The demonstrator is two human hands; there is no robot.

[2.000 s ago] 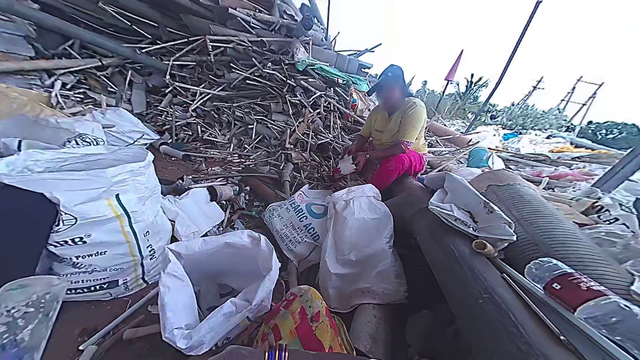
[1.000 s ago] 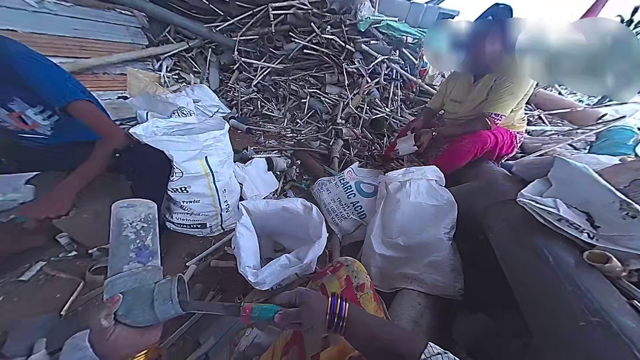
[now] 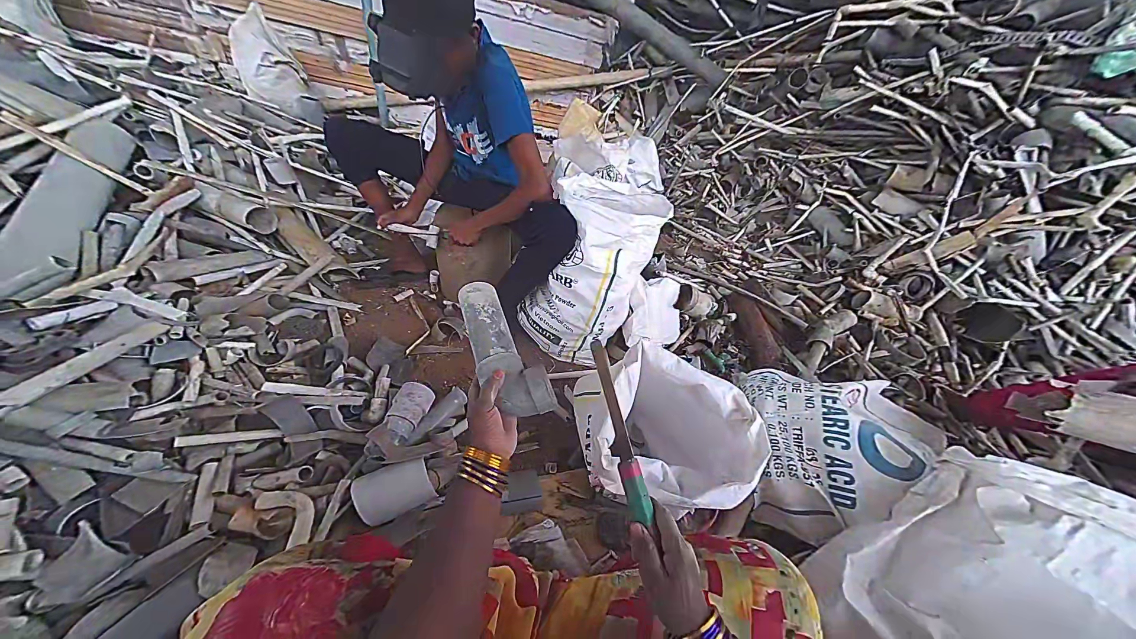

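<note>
My left hand (image 3: 493, 419), with bangles at its wrist, grips a grey plastic pipe fitting (image 3: 493, 342) that has a long straight part and a short side branch. My right hand (image 3: 666, 564) is closed around the green and red handle of a long flat-bladed tool (image 3: 617, 408), its blade pointing up and away. The blade is apart from the fitting, to its right. Beyond the blade stands an open white woven sack (image 3: 688, 417). A patterned red and yellow cloth (image 3: 532, 595) covers my lap.
A person in a blue shirt (image 3: 497, 106) sits ahead, holding a pale piece. Filled white sacks (image 3: 595, 257) stand beside them, and a printed sack (image 3: 839, 444) and another white sack (image 3: 994, 550) lie right. Pipe scraps (image 3: 222, 426) cover the left; a scrap heap (image 3: 887, 204) rises right.
The view has swung left and down. Both my hands, absent two seconds ago, hold the fitting and the tool in the later frames. The fitting now lies farther from the blade than one second ago.
</note>
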